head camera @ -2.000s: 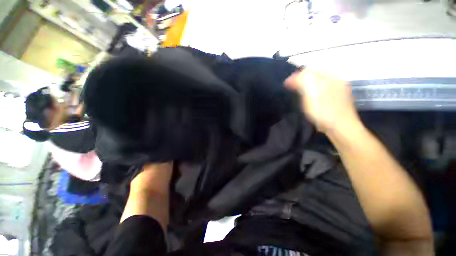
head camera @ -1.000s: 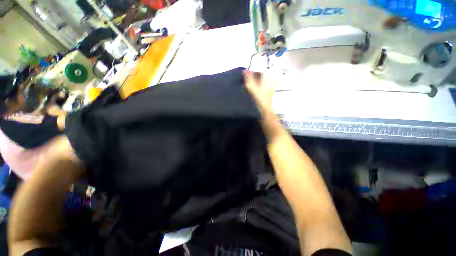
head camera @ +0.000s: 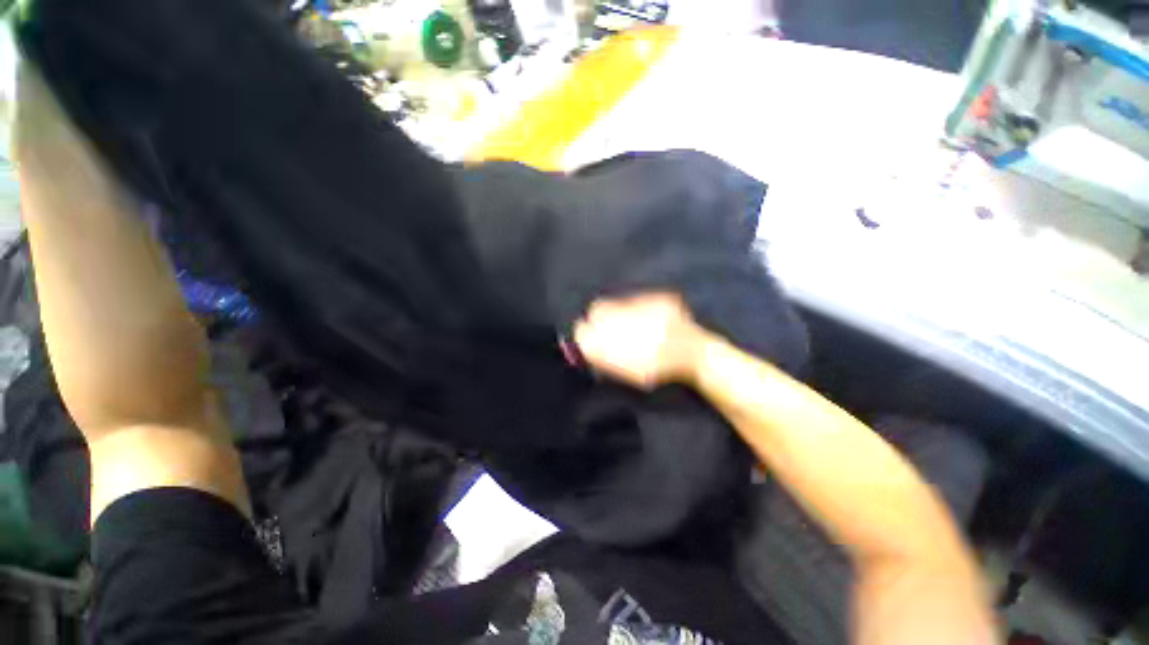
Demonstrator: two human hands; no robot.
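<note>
A large black garment [head camera: 416, 252] is stretched from the upper left corner across the middle, partly over the white table's front edge. My right hand [head camera: 636, 340] is closed on the garment near the middle, slightly blurred, with a small red spot by the fingers. My left arm reaches up at the far left; my left hand is hidden behind the garment or cut off at the upper left corner, so its fingers cannot be seen. The white sewing machine head [head camera: 1071, 114] is at the upper right, apart from the garment.
The white table [head camera: 869, 164] has a ruler strip [head camera: 1046, 391] along its front edge. A yellow-orange board [head camera: 580, 101] lies beyond the garment. A green round piece [head camera: 442, 39] is at the back left. Dark cloth and something blue [head camera: 214, 297] lie at lower left.
The garment's left part has been raised towards the upper left with my left arm. My right hand has moved from the table edge down onto the garment's middle. The view has turned, putting the machine farther right.
</note>
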